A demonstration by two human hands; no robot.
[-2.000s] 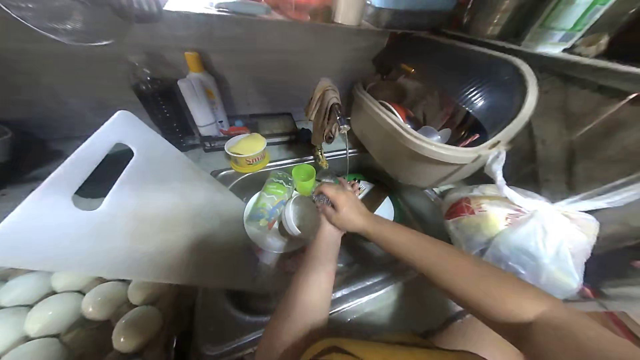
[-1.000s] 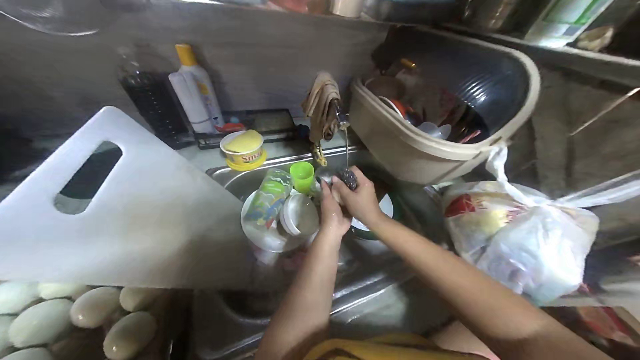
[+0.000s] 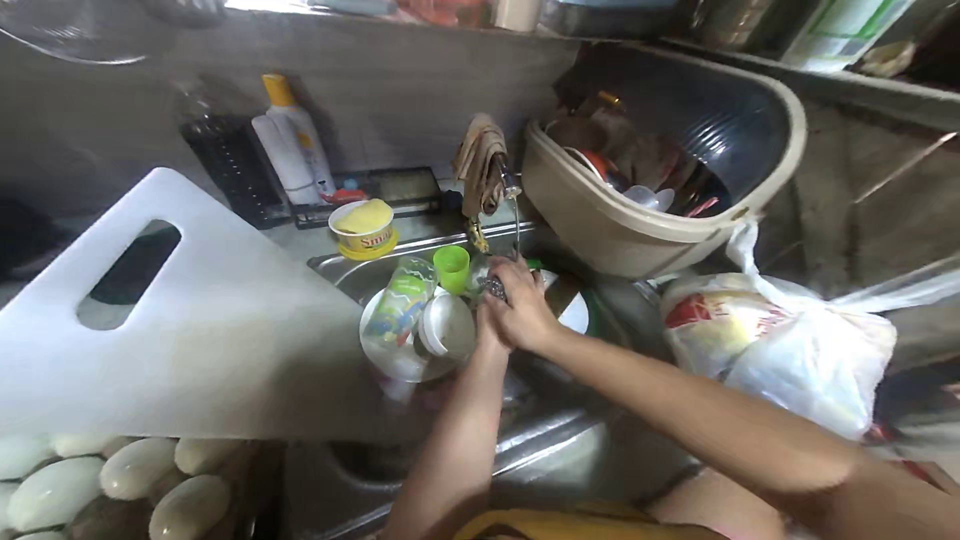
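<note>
Over a metal sink, my right hand (image 3: pixel 521 304) is closed around a dark metallic scouring pad (image 3: pixel 493 288). My left hand (image 3: pixel 491 326) is just beneath and beside it, mostly covered by the right; something clear, perhaps a glass, shows by the fingers, but its shape is unclear. Water runs from the faucet (image 3: pixel 511 186), which has a brown cloth (image 3: pixel 480 161) draped over it. Left of my hands, a white bowl (image 3: pixel 405 364) holds a clear patterned cup (image 3: pixel 401 304) and a small white bowl (image 3: pixel 448 326). A green cup (image 3: pixel 451 268) stands behind them. A white plate (image 3: pixel 576 313) lies to the right.
A white cutting board (image 3: pixel 225 330) covers the left side, above several eggs (image 3: pixel 139 469). A large beige basin (image 3: pixel 637 225) of dishes stands back right, above a tied white plastic bag (image 3: pixel 810 360). A yellow-rimmed tub (image 3: pixel 364 229) and bottles (image 3: pixel 296 142) stand behind the sink.
My right hand, raised with the pad a second ago, has come down over my left hand. Both hands remain near the running faucet.
</note>
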